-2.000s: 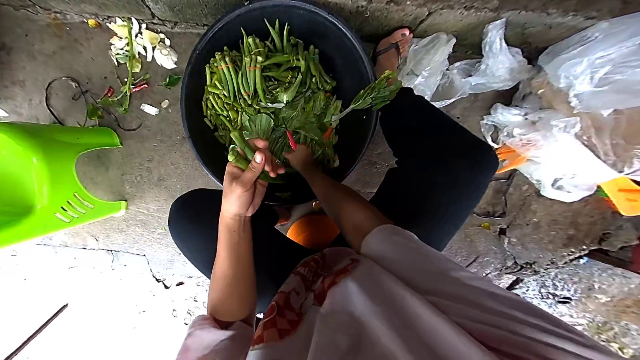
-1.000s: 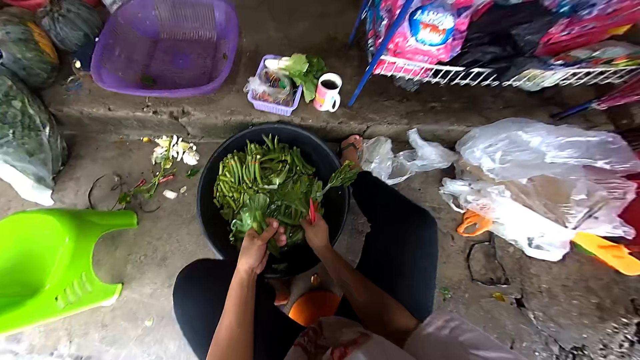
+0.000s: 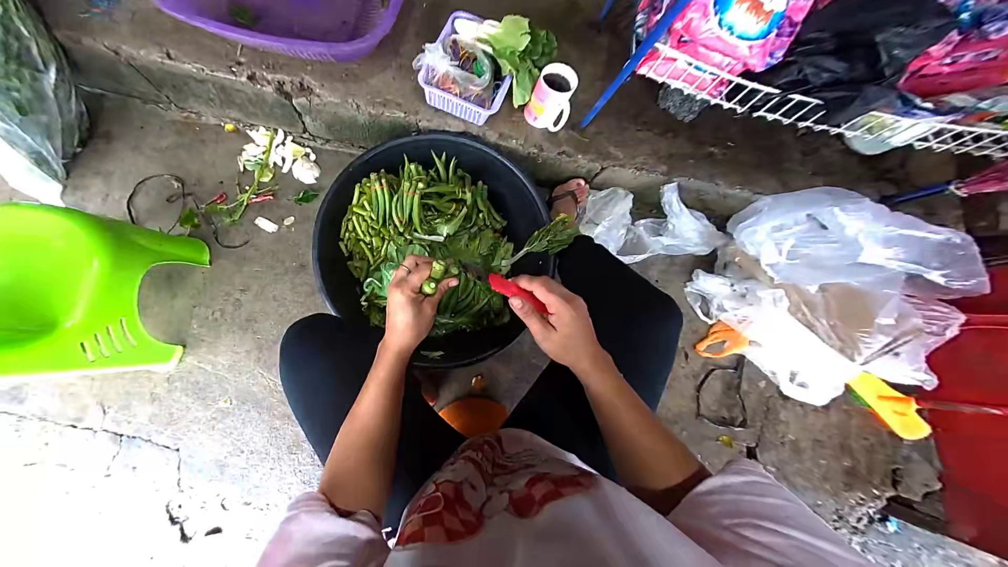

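Observation:
A round black plastic tub stands on the ground in front of my knees, full of bundled green pods and leafy greens. Over its near part, my left hand grips thick green vegetable stems, their cut ends facing up. To the right, my right hand is closed on the red handle of a knife. The knife's blade points left toward the stems and is hard to make out against the leaves. A leafy sprig leans over the tub's right rim.
A green plastic stool lies left, near vegetable scraps. On the step stand a purple basin, a small basket and a mug. Plastic bags lie right, below a white wire rack.
My hands have moved apart; the right one with the red-handled knife is now farther right of the left. The stem ends now show in my left hand. The view has shifted.

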